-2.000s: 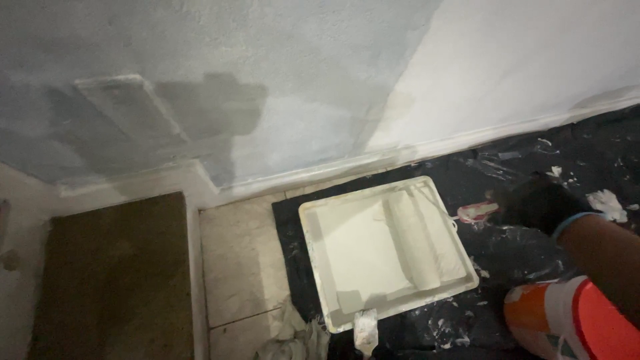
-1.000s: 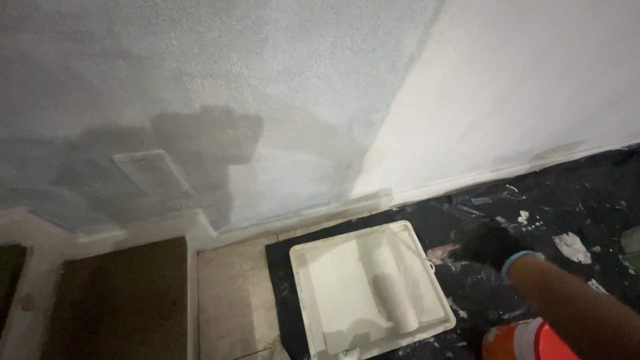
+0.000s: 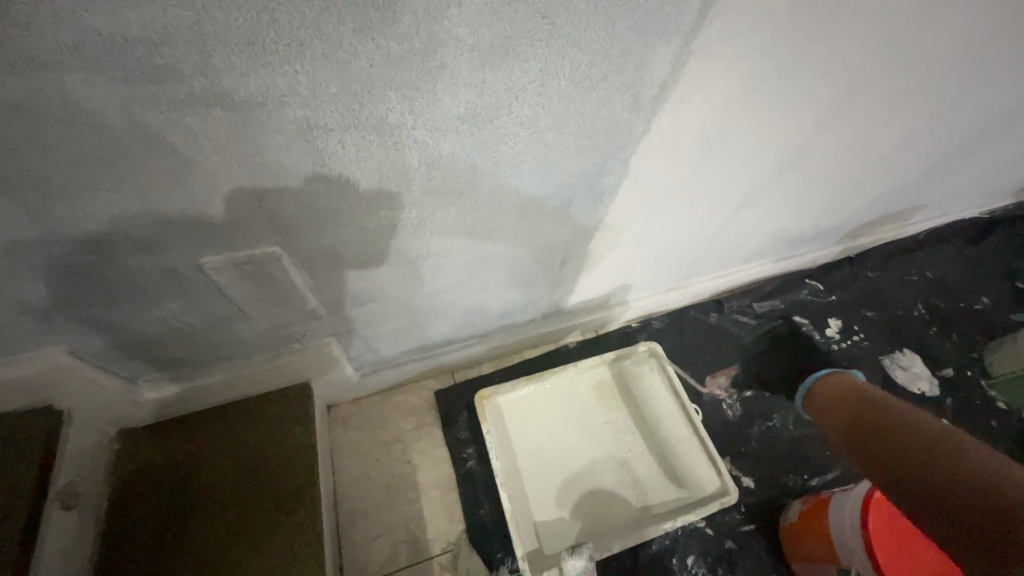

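Observation:
My right hand [image 3: 780, 360], in a black glove with a light blue cuff, is closed on the handle [image 3: 722, 382] of a paint roller. The roller's wire frame runs left over the rim of a paint tray, and its paint-covered sleeve [image 3: 668, 424] lies in the tray's right part. Pale paint fills much of the tray [image 3: 506, 480]. At the tray's near edge lies the end of a paint-smeared tool [image 3: 578, 560], mostly cut off by the frame. My left hand is out of view.
A black plastic sheet [image 3: 800, 456] with paint splashes lies under the tray. An orange and white bucket [image 3: 844, 520] with a red top stands below my right forearm. A partly painted wall [image 3: 480, 160] and baseboard rise behind. Brown step-like surfaces [image 3: 216, 488] and floor tiles [image 3: 392, 472] are at left.
The view has tilted up toward the wall. My right hand stays on the roller handle, and the sleeve remains in the tray.

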